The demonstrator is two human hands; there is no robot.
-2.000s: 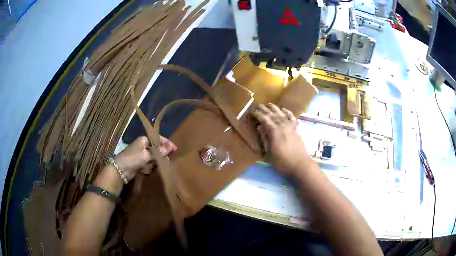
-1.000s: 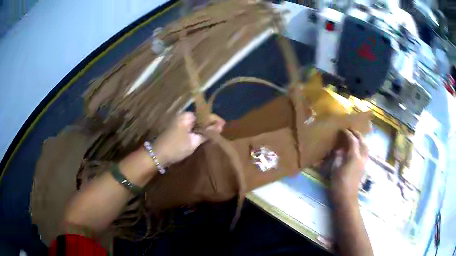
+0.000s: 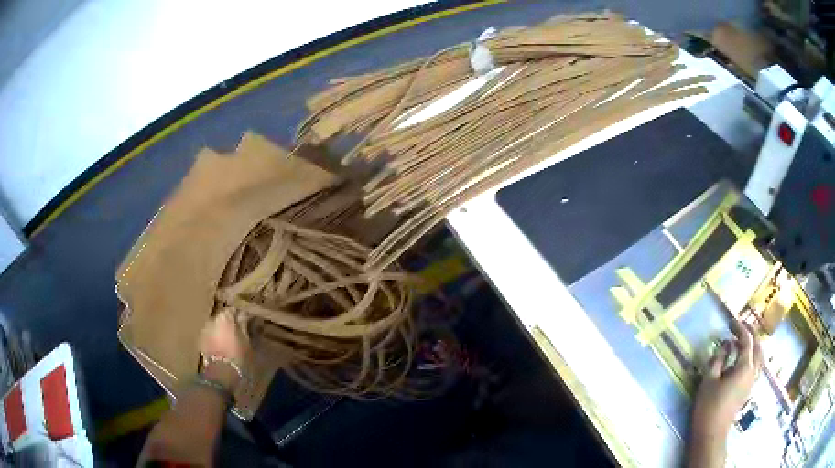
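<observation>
My left hand (image 3: 222, 342) is low at left, on the pile of brown bags (image 3: 188, 247), at the near end of the looped strap handles (image 3: 330, 315). Its fingers are partly hidden, and whether they grip a strap or bag is unclear. My right hand (image 3: 730, 370) is over the template plate (image 3: 613, 274) at the right, fingers bent and slightly apart. Something small and shiny shows between thumb and fingers, too blurred to name. Yellow tape guides (image 3: 659, 320) lie on the plate beside this hand.
A bundle of loose straps (image 3: 513, 110) lies at the table's back left, overhanging its edge. A black mat (image 3: 613, 196) lies left of the plate. The sewing machine head (image 3: 810, 196) is at the right edge. A red and white striped object (image 3: 57, 402) stands at far left.
The view has swung left. My left hand has carried the brown bag with its straps off the table to the pile. My right hand has let go of the bag and is over the plate.
</observation>
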